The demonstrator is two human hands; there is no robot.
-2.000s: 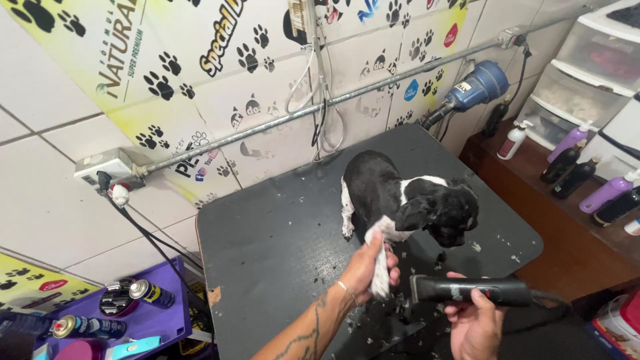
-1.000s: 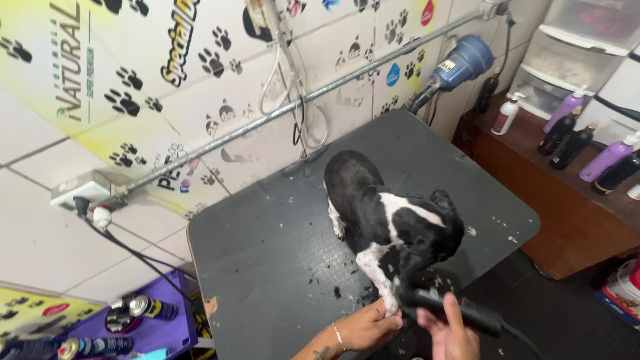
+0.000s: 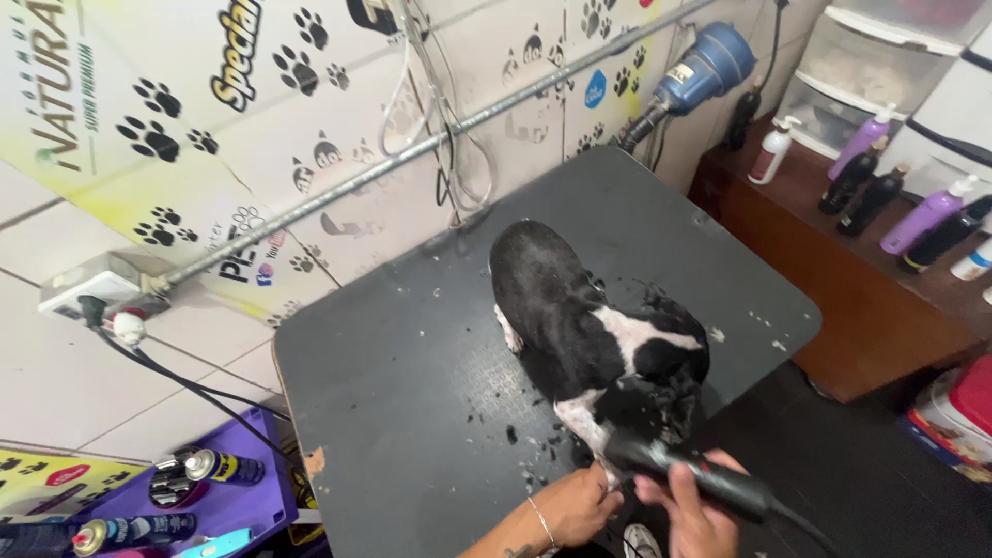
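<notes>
A small black-and-white dog is on the dark grooming table, its head toward the right and turned down. My left hand, with a thin bracelet at the wrist, holds the end of the dog's white front leg at the table's near edge. In my right hand is a black electric hair clipper, its head against or just beside that leg; contact is blurred. Dark and pale hair clippings lie scattered on the table around the leg.
A metal rail runs along the tiled wall to an outlet box. A blue dryer stands behind the table. Pump bottles line a brown shelf at right. A purple tray with spray cans sits lower left.
Two seconds ago the front leg was held out and the clipper was apart from it; now the clipper is at the leg. The dog's head has lowered and turned. The view has moved closer.
</notes>
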